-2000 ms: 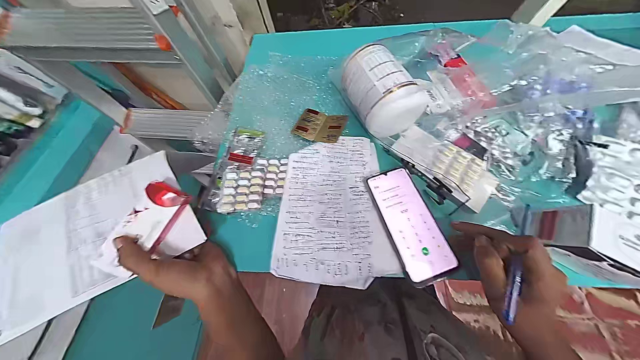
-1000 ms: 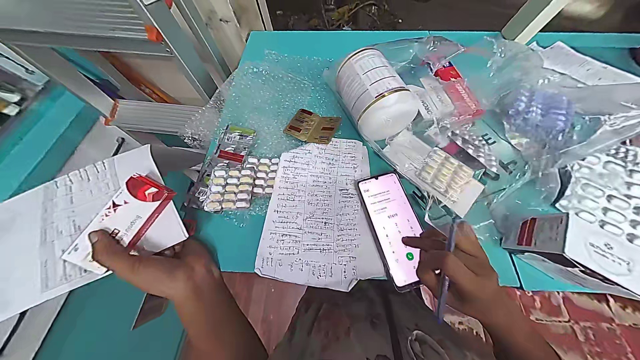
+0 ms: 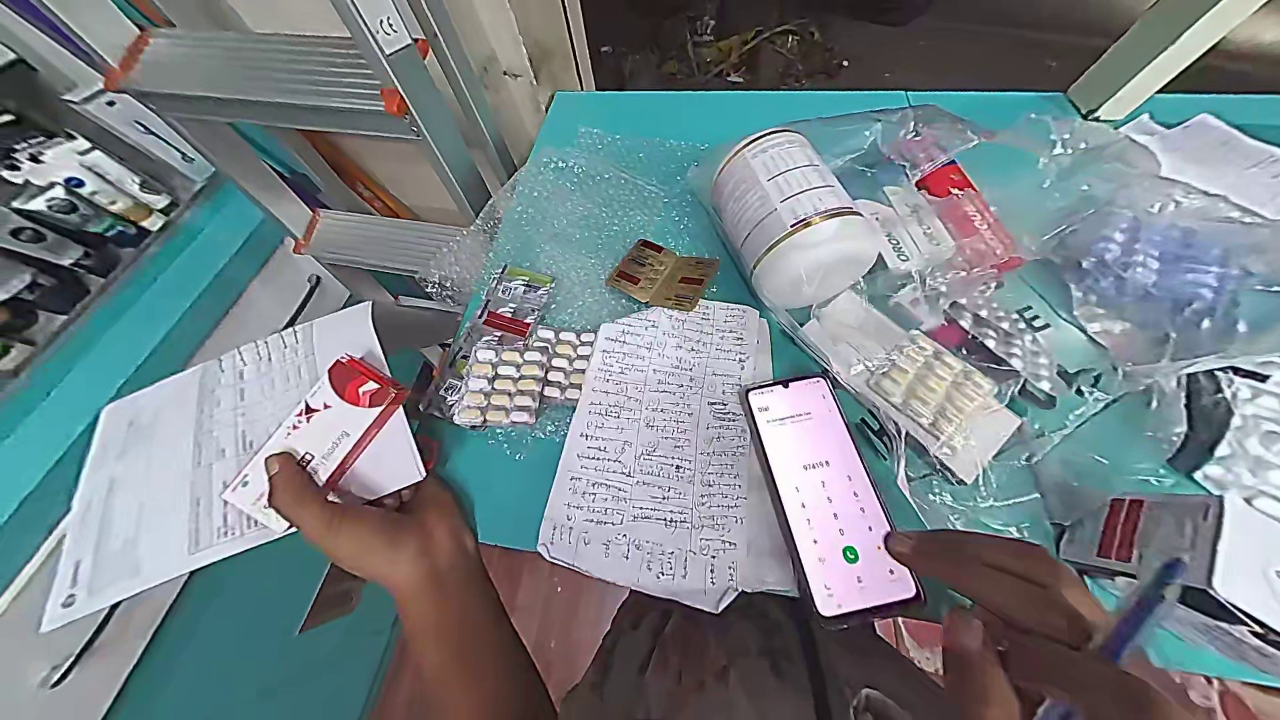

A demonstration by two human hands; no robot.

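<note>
My left hand (image 3: 375, 525) grips a white and red medicine carton (image 3: 325, 440) together with a printed paper sheet (image 3: 150, 480). At the lower right, my right hand (image 3: 1020, 610) holds a blue pen (image 3: 1142, 610), with a finger at the right edge of a smartphone (image 3: 835, 500). The phone lies face up and shows a dial pad with some digits. Left of it lies a handwritten sheet (image 3: 660, 450) on the teal table (image 3: 500, 490). Blister packs of tablets (image 3: 520, 380) and a gold-brown blister strip (image 3: 662, 275) are beside and above the sheet.
A white plastic jar (image 3: 795, 220) in clear plastic stands at the back. Bagged blister packs (image 3: 940, 385), a red and white box (image 3: 968, 215) and a grey box (image 3: 1140, 535) are on the right. An aluminium ladder (image 3: 260, 80) is at the upper left.
My right hand has moved from over the phone's dial pad to its right edge, and digits now show on the screen. My left hand still holds the carton and paper.
</note>
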